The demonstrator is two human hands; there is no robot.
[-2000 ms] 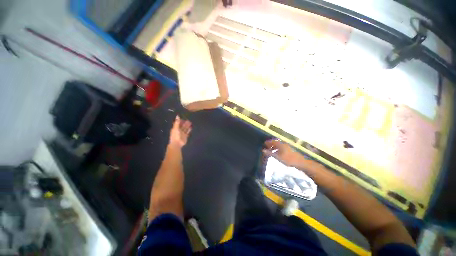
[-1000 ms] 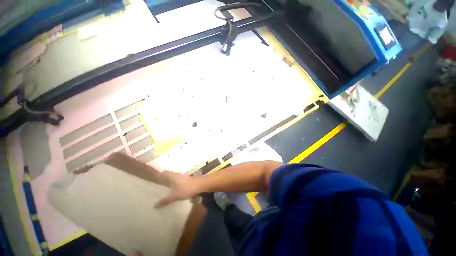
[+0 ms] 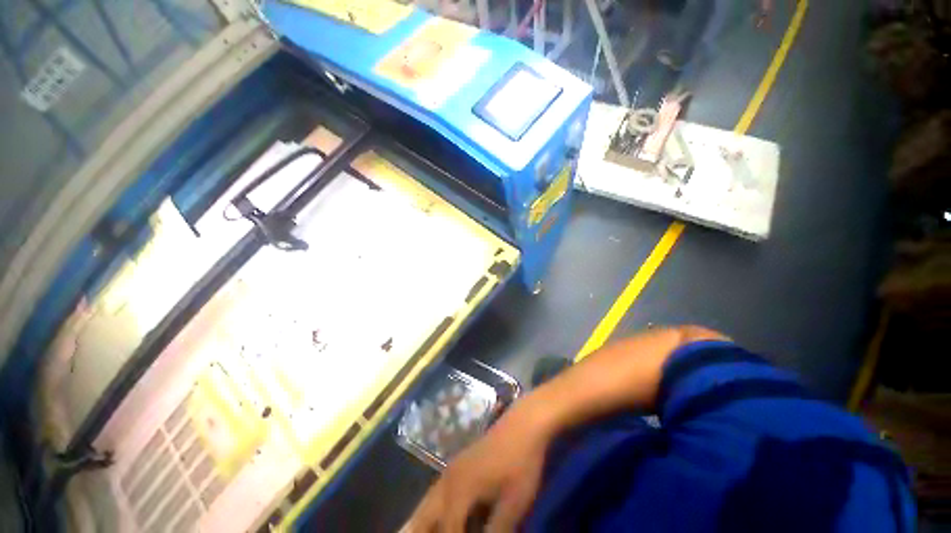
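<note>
The machine's flat bed [image 3: 344, 281] fills the left of the view, glaring white-pink with dark specks and slotted cut outlines at the lower left. A black beam [image 3: 183, 307] crosses it diagonally, with a dark head [image 3: 276, 227] on it. My right hand [image 3: 480, 489] is at the bottom edge, blurred and partly cut off, beside the bed's front edge; whether it holds anything is hidden. My left hand is out of the picture. The stack of tan sheets does not show.
A blue cabinet [image 3: 443, 78] with a lit screen [image 3: 519, 101] stands at the bed's far end. Beyond it is a low white table [image 3: 735, 182] with a tape roll [image 3: 641, 122]. Silvery trays [image 3: 448, 416] lie below the bed edge. Brown heaps [image 3: 923, 271] line the right.
The view has swung right towards the cabinet and side table. The tan stack under my right hand has left the picture, and my right hand is now at the bottom edge.
</note>
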